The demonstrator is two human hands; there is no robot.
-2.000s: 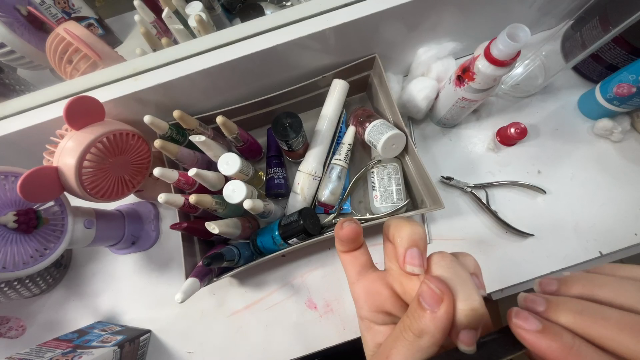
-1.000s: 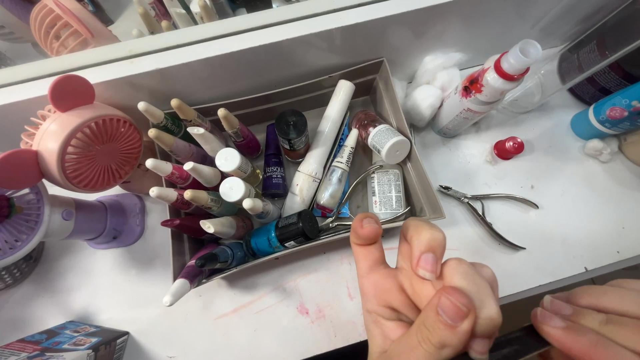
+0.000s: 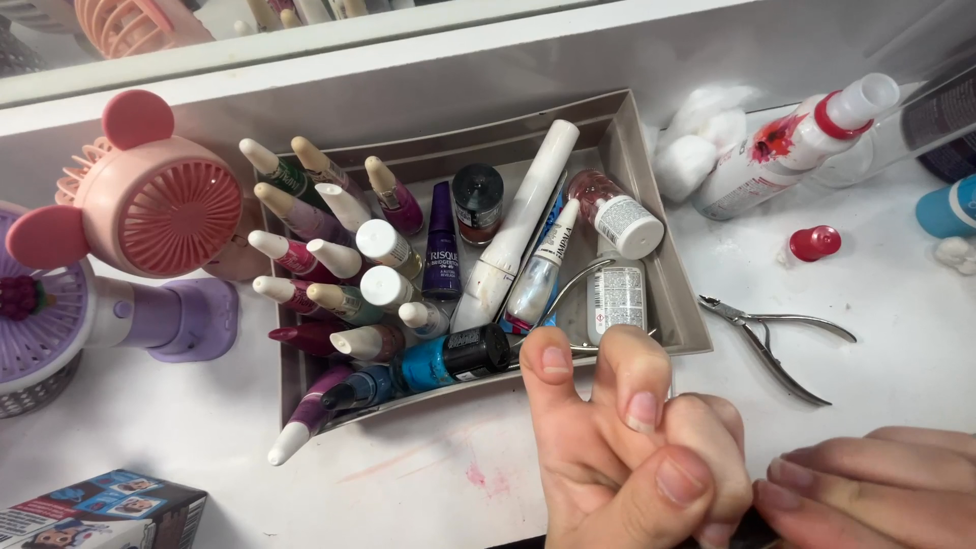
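Note:
My left hand (image 3: 633, 450) is palm up at the lower centre, in front of a grey box (image 3: 690, 297) of nail polish bottles. Its fingers curl and its thumb lies against the folded ones; no object shows in it. From the lower right edge my right hand (image 3: 877, 480) reaches in with fingers together, its tips close beside the left hand. The right thumb and whatever those fingers hold are hidden. Metal cuticle nippers (image 3: 762, 335) lie on the white surface above the right hand. A small red cap (image 3: 815, 243) is farther back.
Pink (image 3: 160, 206) and purple (image 3: 168, 320) handheld fans stand at left, above a printed carton (image 3: 107, 511). Behind the nippers are cotton balls (image 3: 690, 156), a white and red spray bottle (image 3: 762, 160) and a blue container (image 3: 949, 210). A mirror (image 3: 252, 30) runs along the back.
The fingertips of my right hand have come closer to my left hand than one second ago. My left hand keeps much the same curled pose. The view has shifted slightly.

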